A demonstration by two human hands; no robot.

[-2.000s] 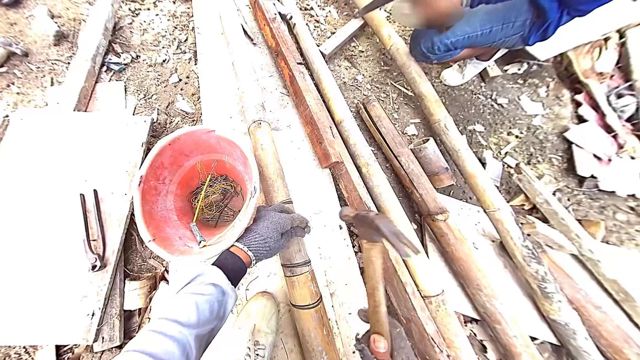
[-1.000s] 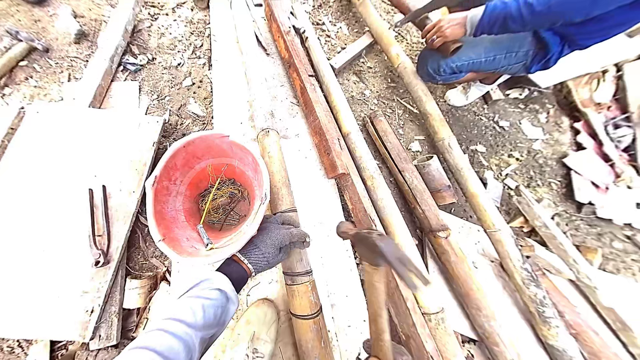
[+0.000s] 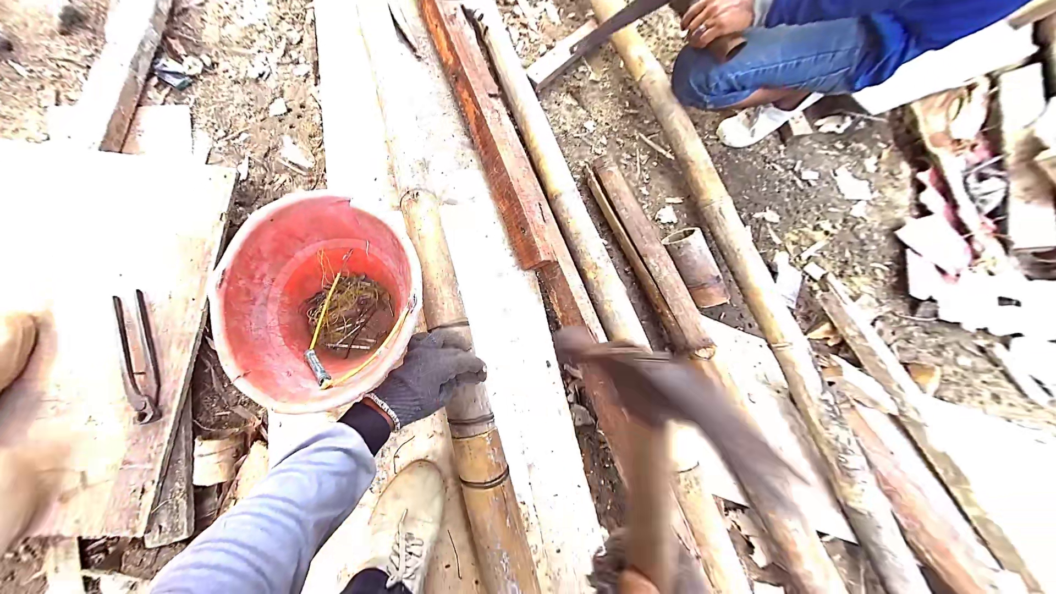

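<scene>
My left hand [image 3: 429, 375], in a grey knit glove, rests on a bamboo pole [image 3: 466, 412] with dark wire bands, its fingers reaching over the pole. Whether it pinches anything small cannot be told. Against its back stands a red bucket [image 3: 256, 305] holding tangled wire [image 3: 355, 313] and a yellow-handled tool. At the lower centre my right hand [image 3: 639, 577], mostly cut off by the frame's edge, grips the wooden handle of a claw hammer [image 3: 652, 462]. The hammer's blurred metal head is raised over the poles and a reddish timber beam [image 3: 503, 157].
Pincers [image 3: 139, 363] lie on a pale board at left, near a blurred bare limb at the edge. More bamboo poles [image 3: 718, 198] run along the right, with a short bamboo piece [image 3: 697, 268] between them. A person in blue [image 3: 767, 62] crouches at top right, a saw blade beside their hand.
The hammer still hangs over the poles at the right, now blurred. A blurred limb has appeared at the left edge. My left hand has stayed on the banded bamboo.
</scene>
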